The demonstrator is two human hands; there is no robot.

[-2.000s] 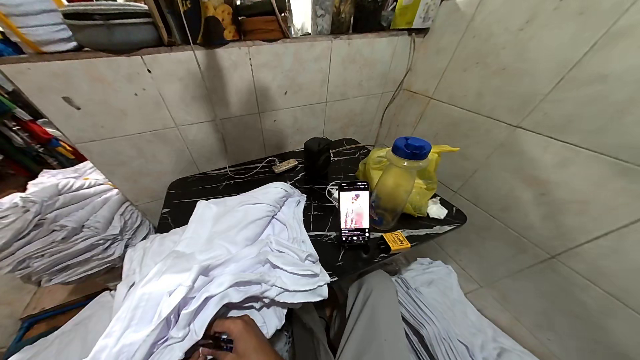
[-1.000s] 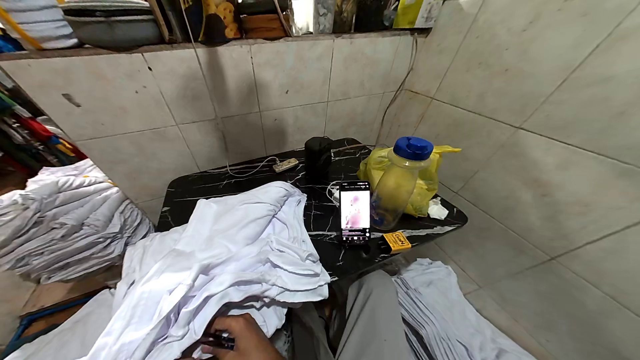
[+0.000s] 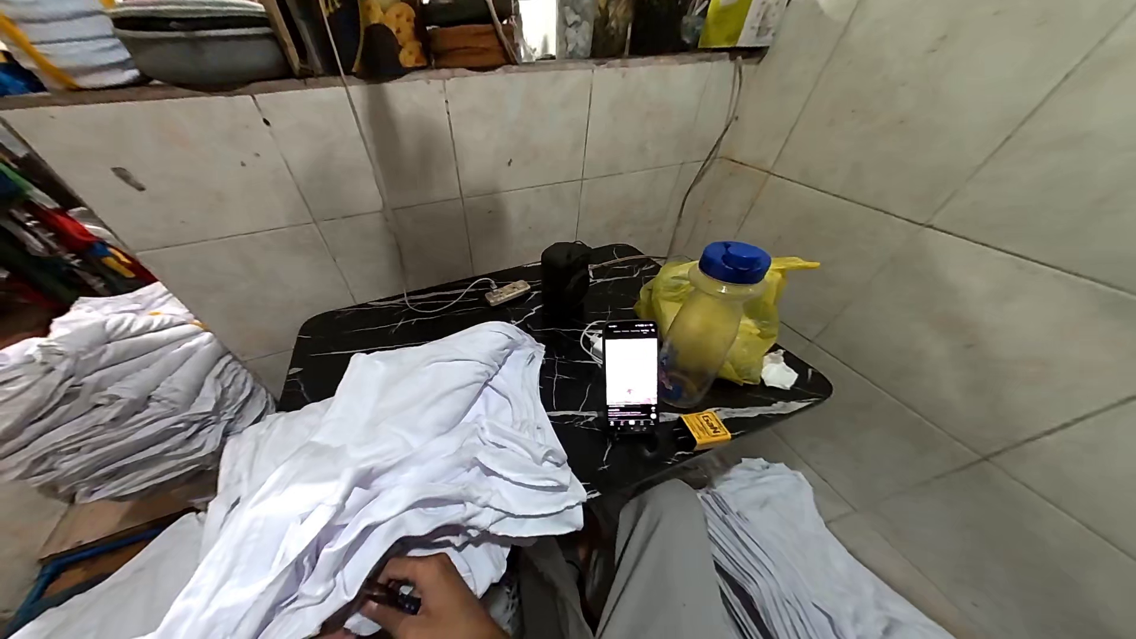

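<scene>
At the bottom of the head view, my right hand (image 3: 439, 599) is closed around a small dark tool (image 3: 393, 596), perhaps thread snips, at the lower edge of a heap of white cloth garments (image 3: 417, 426). The heap drapes over the near left part of a black marble-patterned table (image 3: 337, 342). Of my left hand (image 3: 337, 633) only a sliver of skin seems to show at the bottom edge, under the cloth, so its grip is hidden. A lit smartphone (image 3: 631, 377) stands upright to the right of the heap.
On the table are a blue-lidded plastic bottle (image 3: 706, 333), a yellow plastic bag (image 3: 759, 328), a small yellow box (image 3: 706, 429), a black cylindrical object (image 3: 565, 277) and a socket block (image 3: 508, 293). White garment stacks lie left (image 3: 115, 399) and right (image 3: 790, 550); tiled walls stand behind.
The picture on the phone screen has changed. My right hand stays at the lower edge of the cloth with the dark tool, whose angle has shifted slightly.
</scene>
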